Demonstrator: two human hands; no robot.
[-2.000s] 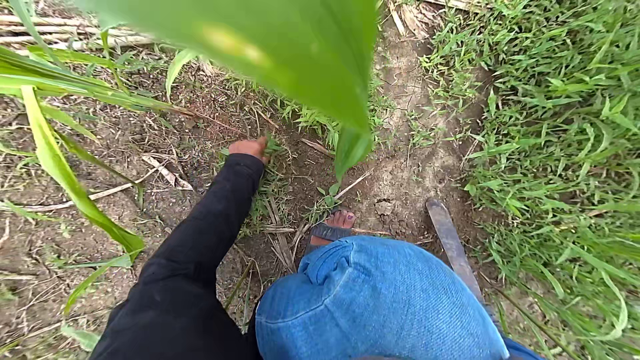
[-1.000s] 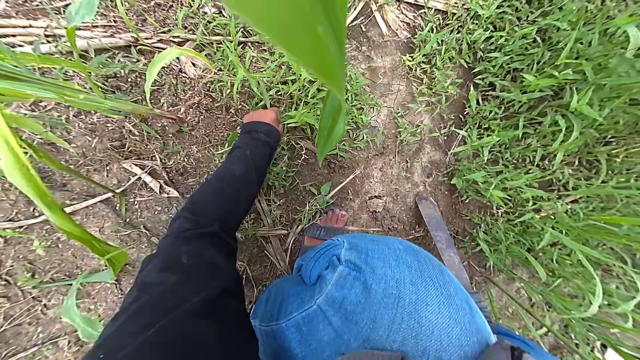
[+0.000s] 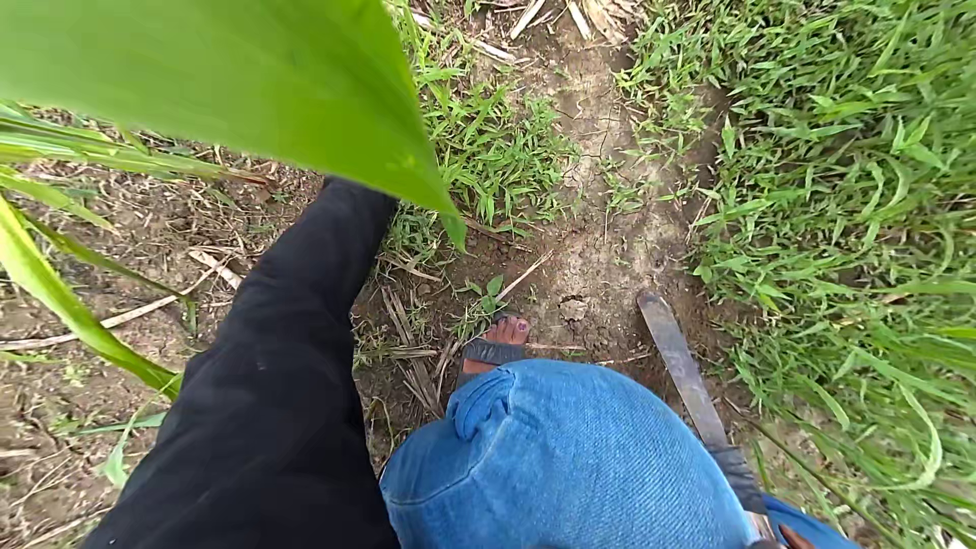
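Observation:
My left arm, in a black sleeve, reaches forward over the soil, and a broad green leaf (image 3: 252, 84) close to the camera hides my left hand. Low green weeds (image 3: 503, 152) grow beside the end of that sleeve. At the bottom right, only part of my right hand (image 3: 797, 538) shows, near the lower end of a machete (image 3: 682, 366) whose handle is dark and wrapped. The flat blade points forward, right of my knee in blue jeans (image 3: 579, 457). Whether the right hand grips the machete is not clear.
My sandaled foot (image 3: 499, 343) stands on bare soil by a small broad-leaved seedling (image 3: 488, 293). Dense grass (image 3: 846, 191) covers the right side. Long crop leaves (image 3: 69, 305) arch in from the left, and dry stalks (image 3: 526, 19) lie at the top.
My left hand, visible among the weeds in both earlier frames, is now behind the large leaf. The leaf covers more of the upper left of the view.

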